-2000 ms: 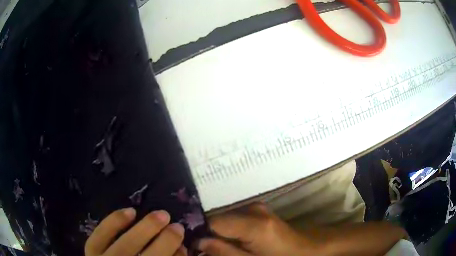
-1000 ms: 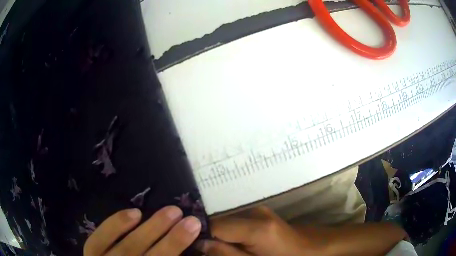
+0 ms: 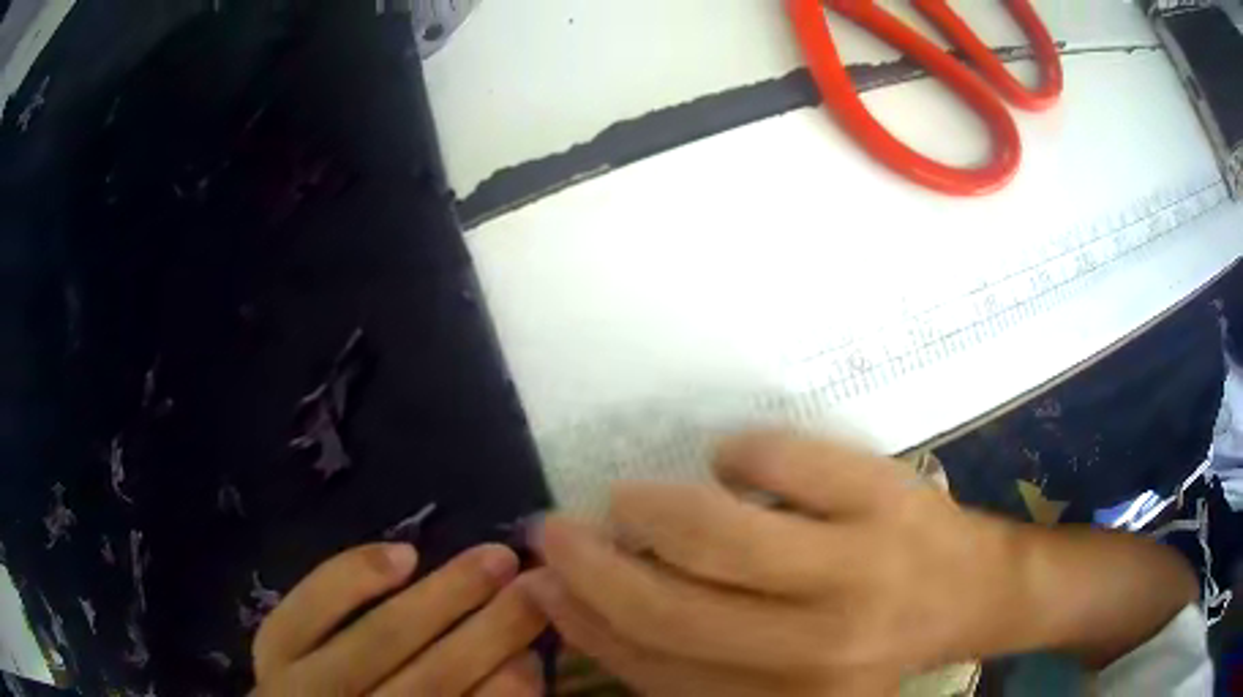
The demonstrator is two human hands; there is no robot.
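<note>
The dark garment panel point(image 3: 273, 300) with scattered purplish motifs covers the left of the white table, its straight edge running down to my fingers. My left hand point(image 3: 409, 620) lies at the bottom with its fingers on the panel near that edge, the fabric under the fingertips. My right hand point(image 3: 777, 565) is above the table's front edge, blurred, its fingertips touching the panel's edge beside my left fingers. Whether my right fingers pinch the cloth cannot be told.
Red-orange scissors handles point(image 3: 941, 177) lie at the upper right. A ragged dark strip point(image 3: 654, 134) crosses the table point(image 3: 654, 272). Printed ruler markings point(image 3: 981, 306) run along the front edge. Dark cloth point(image 3: 1091, 436) with pale strips is below the table edge at right.
My right hand has come up from below the table edge to above the tabletop. My left hand still rests on the panel. The whole view has shifted slightly.
</note>
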